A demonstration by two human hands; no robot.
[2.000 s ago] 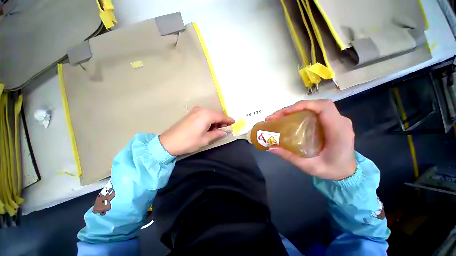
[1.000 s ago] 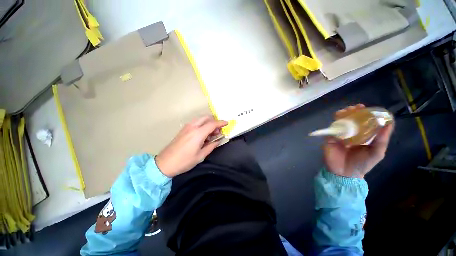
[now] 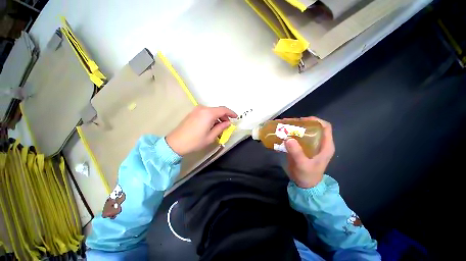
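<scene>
A taupe bag panel [image 3: 138, 122] with yellow edge strips lies on the white table in front of me. My left hand [image 3: 202, 128] pinches the panel's near right corner, by the yellow end tab [image 3: 227, 134]. My right hand [image 3: 309, 158] grips the glue bottle [image 3: 291, 135], tilted sideways, with amber contents and a white and red label. Its nozzle points left at the corner beside my left fingertips; whether the tip touches is hard to tell. Two grey-brown tabs [image 3: 141, 61] sit at the panel's far edge, and a small yellow mark [image 3: 132, 106] is near its upper middle.
A fanned pile with yellow strips [image 3: 38, 199] lies at the left, near a crumpled white wad [image 3: 82, 168]. Another taupe panel pile [image 3: 56, 97] is at the far left. A panel stack [image 3: 347, 30] lies at the upper right. The table's front edge [image 3: 327, 84] runs diagonally above a dark floor.
My right hand has brought the bottle back left, its nozzle now at the corner. My left hand still holds the corner. The view has turned, showing more of the fanned pile.
</scene>
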